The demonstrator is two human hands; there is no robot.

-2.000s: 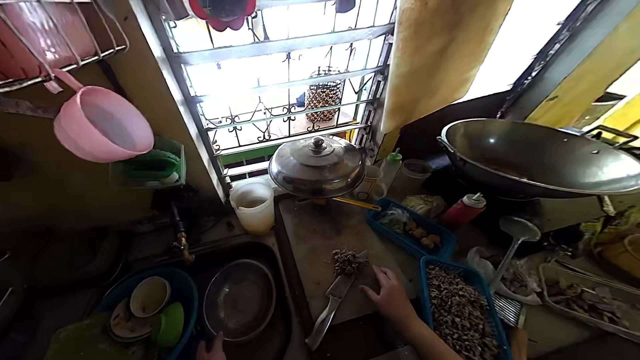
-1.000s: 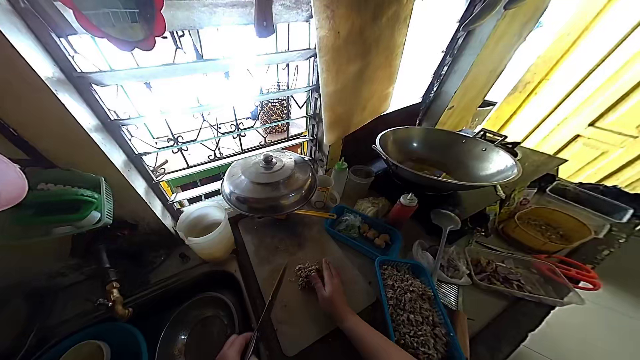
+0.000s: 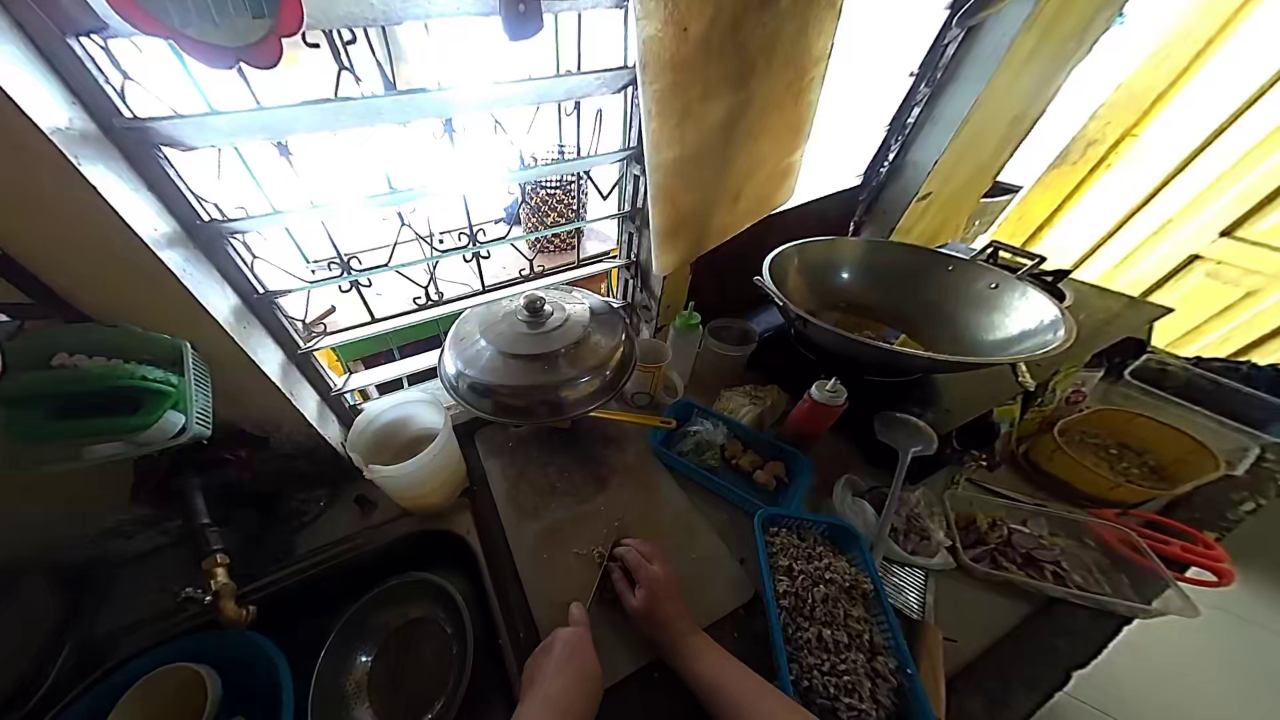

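My left hand (image 3: 562,665), low in the centre, grips a knife (image 3: 598,583) whose thin blade points up the cutting board (image 3: 545,480). Close to the blade, my right hand (image 3: 645,590) rests on the board with its fingers bent over small brown chopped pieces (image 3: 600,553); how much lies under the fingers is hidden. A blue plastic basket (image 3: 762,560) full of similar chopped pieces stands to the right of my right forearm. At the board's far end sits a pan with a domed metal lid (image 3: 540,360) and a yellow handle.
A white bucket (image 3: 405,450) stands left of the board, beside a sink holding a metal basin (image 3: 390,650). A smaller blue tray (image 3: 735,455), a red squeeze bottle (image 3: 817,408), a ladle (image 3: 905,440) and a large wok (image 3: 915,300) are on the right, with red-handled scissors (image 3: 1170,545) beyond.
Two seconds ago the knife lay on the board beside the chopped pile; now my left hand holds it, and my right hand covers part of the pieces. The view has swung right.
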